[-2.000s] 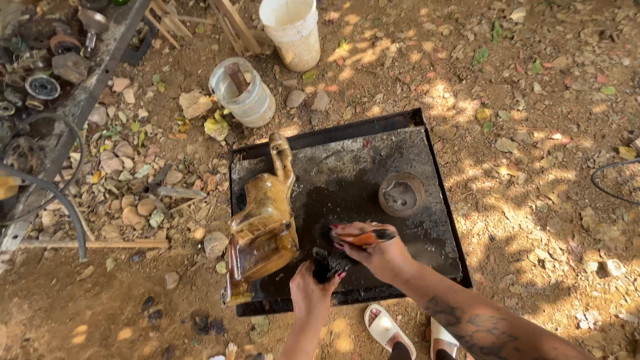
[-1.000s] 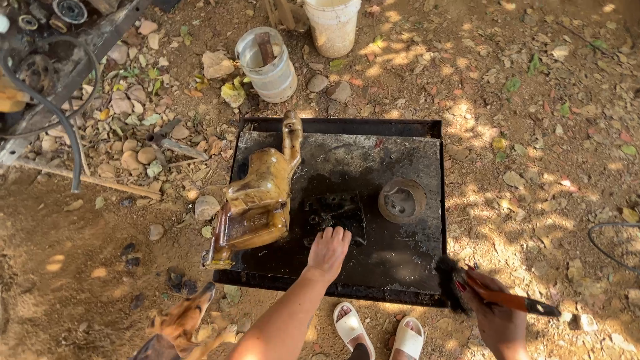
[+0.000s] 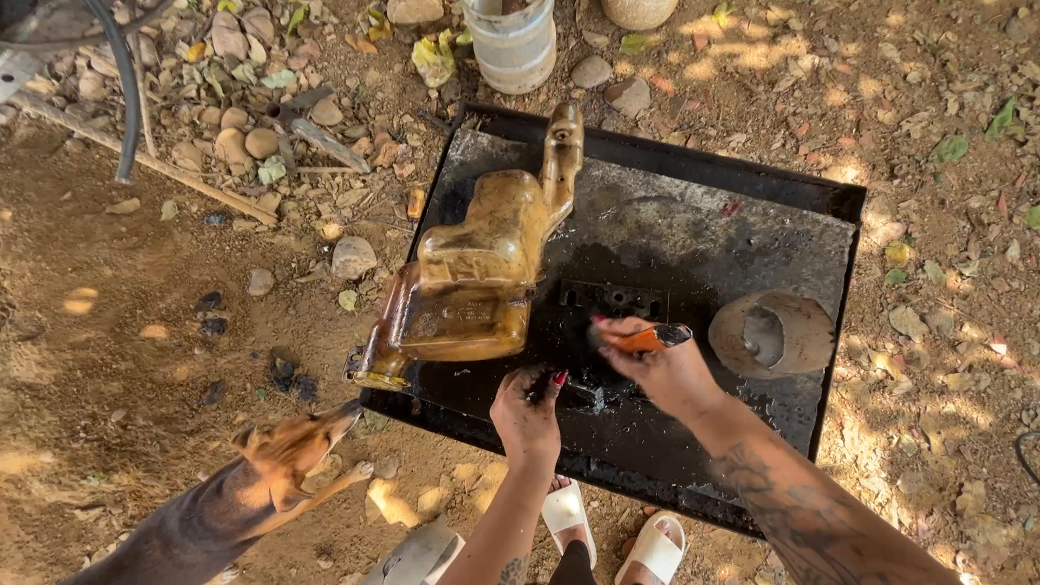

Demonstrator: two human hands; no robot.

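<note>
In the head view, my right hand (image 3: 650,357) is closed round the orange handle of a brush (image 3: 648,338), with the blurred dark bristles over a dark metal part (image 3: 621,299) lying in the wet black tray (image 3: 841,203). My left hand (image 3: 528,406) has its thumb and fingers pinched together at the part's near side; whether something is between them I cannot tell. Left of both hands lies a yellowed translucent plastic reservoir (image 3: 479,317). To their right stands a round, cut-open container (image 3: 772,335) with grey contents.
A dog (image 3: 284,467) has its nose at the tray's near left corner. Beyond the far edge stand a cloudy plastic bucket (image 3: 513,49) and a second pale bucket (image 3: 640,10). Stones (image 3: 354,258), sticks and a dark hose (image 3: 126,106) lie to the left. Sandaled feet are at the near edge.
My right hand with the brush has come back from the tray's right edge to the dark part. The left hand has shifted nearer to me. The dog has come further into view.
</note>
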